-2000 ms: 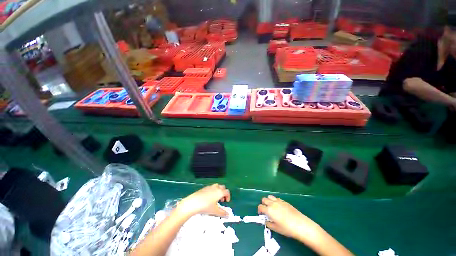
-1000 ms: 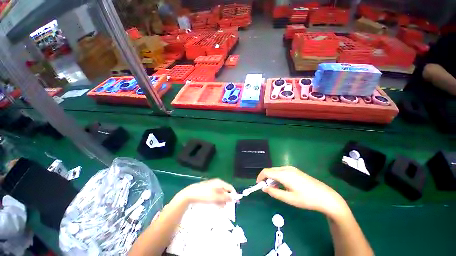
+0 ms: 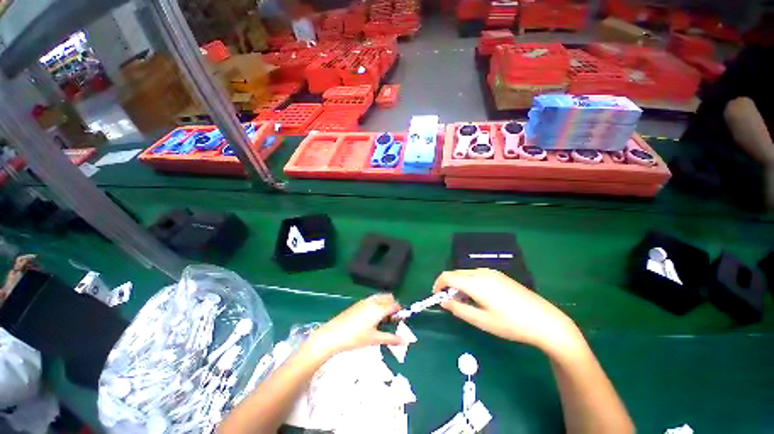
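My left hand (image 3: 361, 325) and my right hand (image 3: 488, 303) hold a white cable (image 3: 424, 303) stretched between their fingertips. A small folded white paper slip (image 3: 401, 342) shows just under my left fingertips. A loose pile of white parts (image 3: 352, 392) lies below my left hand. A clear plastic bag (image 3: 182, 356) full of white cables stands at the left. Another white cable with a round end (image 3: 468, 366) lies on the green surface below my right hand, by some white paper pieces.
Beyond my hands are an open box base (image 3: 305, 243) with white items, a foam insert (image 3: 381, 261), a lid (image 3: 490, 251) and another filled base (image 3: 668, 270). Red trays (image 3: 556, 182) stand behind them. A metal post (image 3: 212, 93) rises at left. A person's arm (image 3: 750, 127) shows at right.
The boxes and inserts on the line have moved right. Both hands moved up from the pile, and now hold the cable between them. A round-ended cable has appeared laid out below my right hand.
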